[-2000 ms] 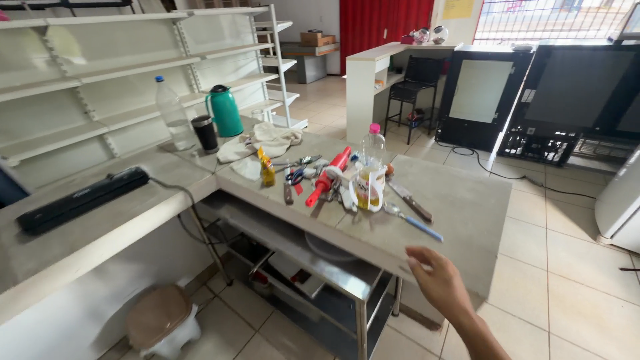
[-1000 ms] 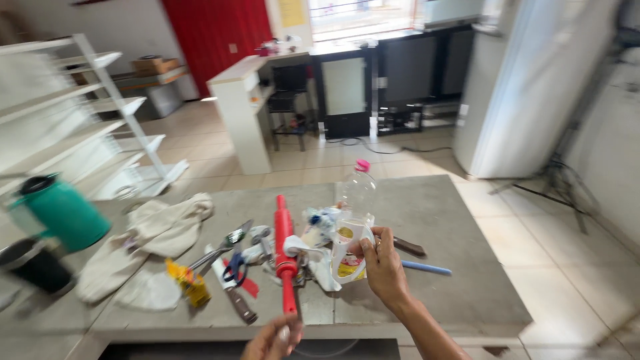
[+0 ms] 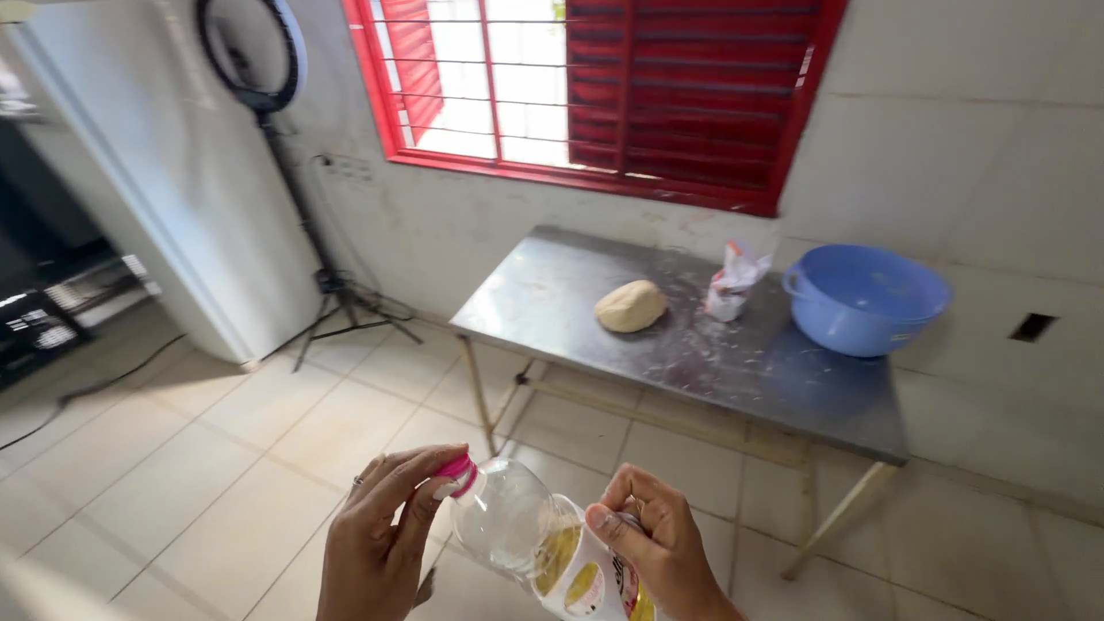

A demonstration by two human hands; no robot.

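Observation:
A clear plastic bottle (image 3: 509,509) with yellow liquid and a printed label lies tilted between my hands, low in the head view. My left hand (image 3: 392,526) grips its pink cap (image 3: 457,473) between thumb and fingers. My right hand (image 3: 651,535) is closed on the white handle part around the bottle's body. Farther off, a ball of dough (image 3: 631,306) rests on a metal table (image 3: 552,276). Right of the dough stand a flour-dusted white bag (image 3: 733,285) and a blue plastic basin (image 3: 867,302).
White powder is scattered on the metal table, whose legs stand on the tiled floor. Left of it are a ring light's tripod (image 3: 302,207), a white refrigerator (image 3: 172,172) and a black cable (image 3: 112,388). A red barred window (image 3: 595,86) is above.
The view has swung right, away from the cluttered counter to the metal table. The bottle, standing on the counter earlier, is now held up in both hands, the left one on its cap.

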